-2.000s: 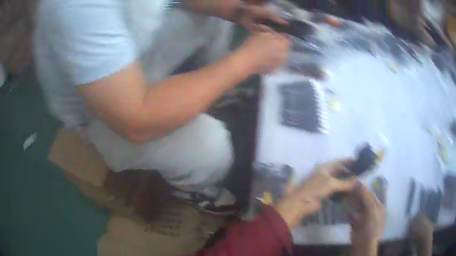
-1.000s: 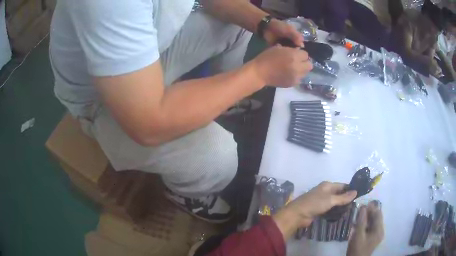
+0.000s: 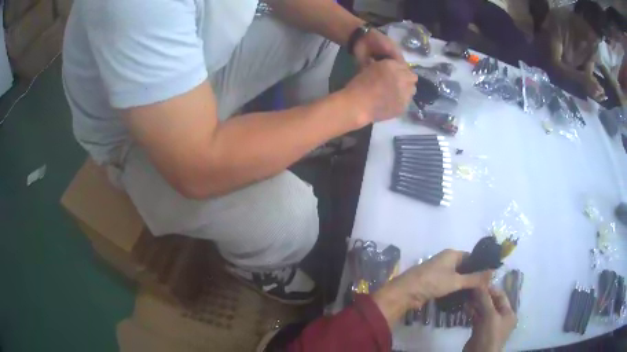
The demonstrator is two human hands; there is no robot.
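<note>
My left hand (image 3: pixel 440 278), in a dark red sleeve, holds a folded black cable bundle (image 3: pixel 483 254) with yellow plugs (image 3: pixel 509 247) sticking out to the right. My right hand (image 3: pixel 491 317) is just below it, fingers bent at the bundle's lower side; whether they grip it is hard to tell. Black rods (image 3: pixel 419 315) lie in a row under and beside my hands, partly hidden by them. A bagged cable set (image 3: pixel 372 267) with yellow bits lies left of my hands at the near table edge.
A row of black rods with white tips (image 3: pixel 421 169) lies mid-table beside a small-parts bag (image 3: pixel 473 170). More rods (image 3: pixel 579 309) lie at right. Bagged black parts (image 3: pixel 529 89) line the far side. A neighbour in a light blue shirt (image 3: pixel 158 55) sits at left on a carton (image 3: pixel 103 206).
My right hand has closed in from the open pose beside the bundle to its underside. The bundle has turned slightly. The neighbour's hands have shifted a little left.
</note>
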